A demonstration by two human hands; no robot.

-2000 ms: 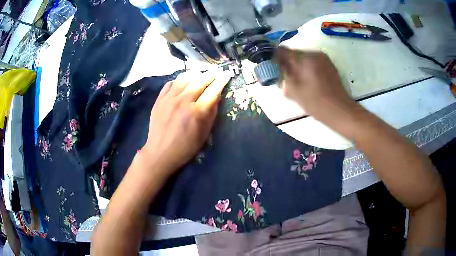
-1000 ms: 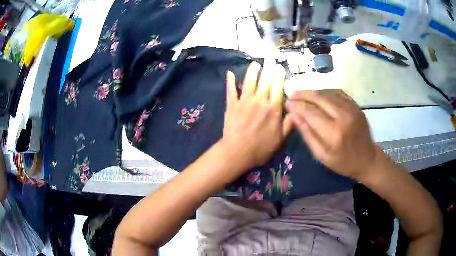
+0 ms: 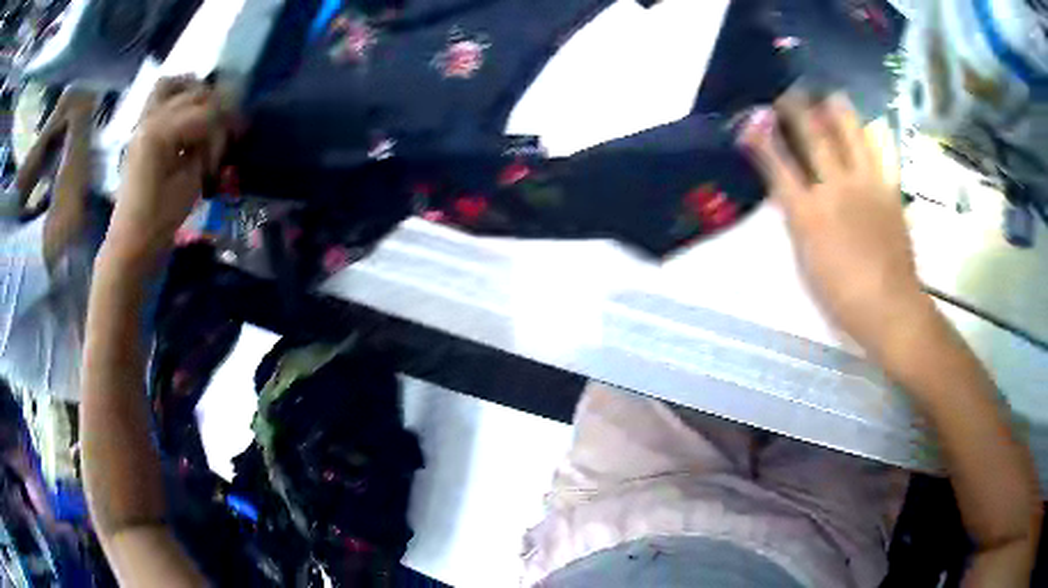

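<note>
A dark floral fabric panel (image 3: pixel 575 190) stretches across the white table between my two hands. My left hand (image 3: pixel 178 138) is at the upper left with its fingers curled on the fabric's left end, and it is blurred. My right hand (image 3: pixel 845 207) lies on the fabric's right end with its fingers spread, close to the sewing machine. The right fingertips are blurred, and whether they pinch the cloth is unclear. The sewing machine (image 3: pixel 960 86) shows at the upper right, partly cut off by the picture's edge.
A printed ruler band (image 3: pixel 644 327) runs along the table's front edge. More dark floral fabric (image 3: pixel 345 459) hangs or lies at the lower left beside the lap. Another person's arm (image 3: pixel 69 184) shows at the far left. A grey knob (image 3: pixel 1018 224) is at the right.
The view has swung left. My left hand has moved from beside the needle to the far left end of the fabric. The panel has shifted left and is stretched lengthwise. My right hand has opened.
</note>
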